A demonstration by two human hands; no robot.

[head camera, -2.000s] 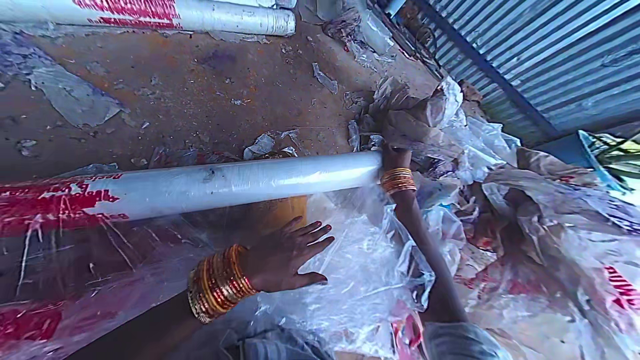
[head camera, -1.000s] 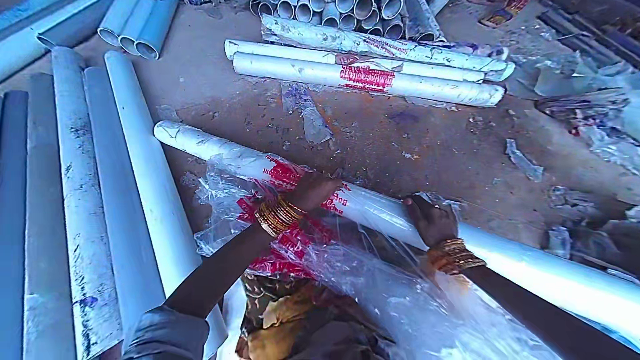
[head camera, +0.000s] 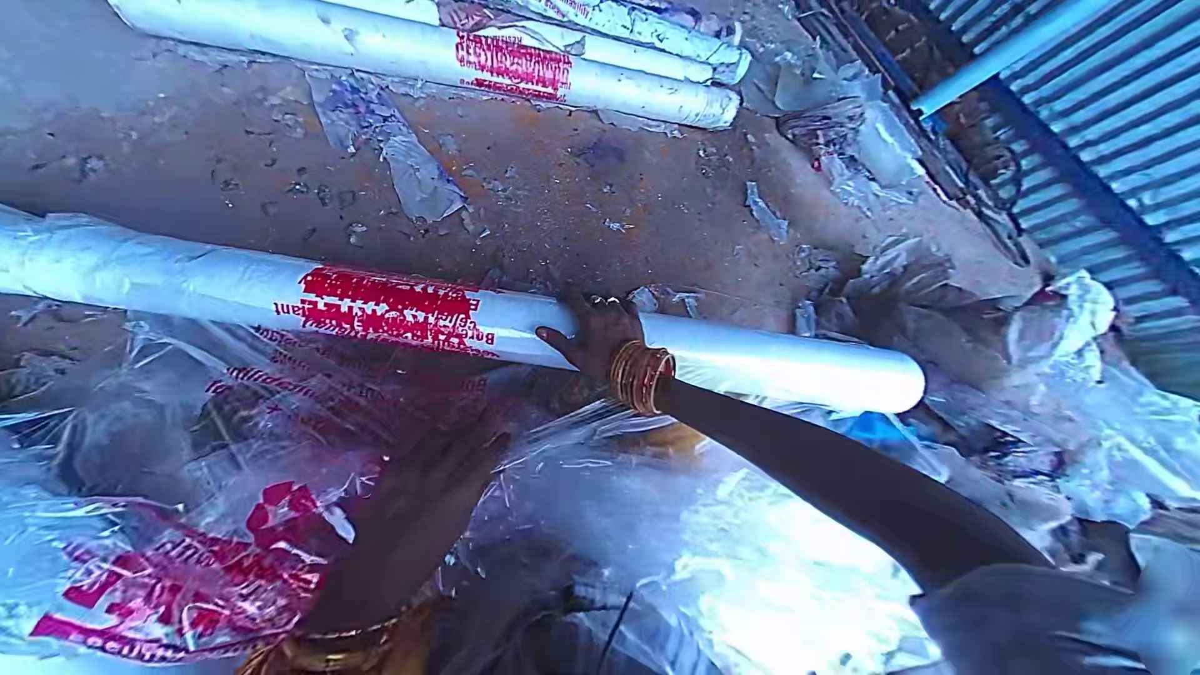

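A long white roll or tube (head camera: 778, 366) wrapped in clear plastic film with red print lies across the view. My right hand (head camera: 600, 337), with bangles at the wrist, rests on top of it, fingers over the far side and thumb spread. Below the tube, my left hand (head camera: 455, 469) lies over or under loose clear film; its fingers are dim and blurred, so whether it grips the film is unclear. Crumpled plastic film with red print (head camera: 206, 572) spreads at the lower left, and a bright sheet of film (head camera: 797, 562) is at the lower right.
Several wrapped white tubes (head camera: 375, 56) lie on the dirt floor (head camera: 562, 187) at the top. Torn film scraps (head camera: 417, 173) are scattered there. Crumpled plastic (head camera: 1078, 422) is heaped at the right, near a corrugated metal wall (head camera: 1106, 122) and a light blue pole (head camera: 1003, 56).
My left hand has come off the tube and is now below it, at the film. My right hand remains on the tube. The view has swung to the right.
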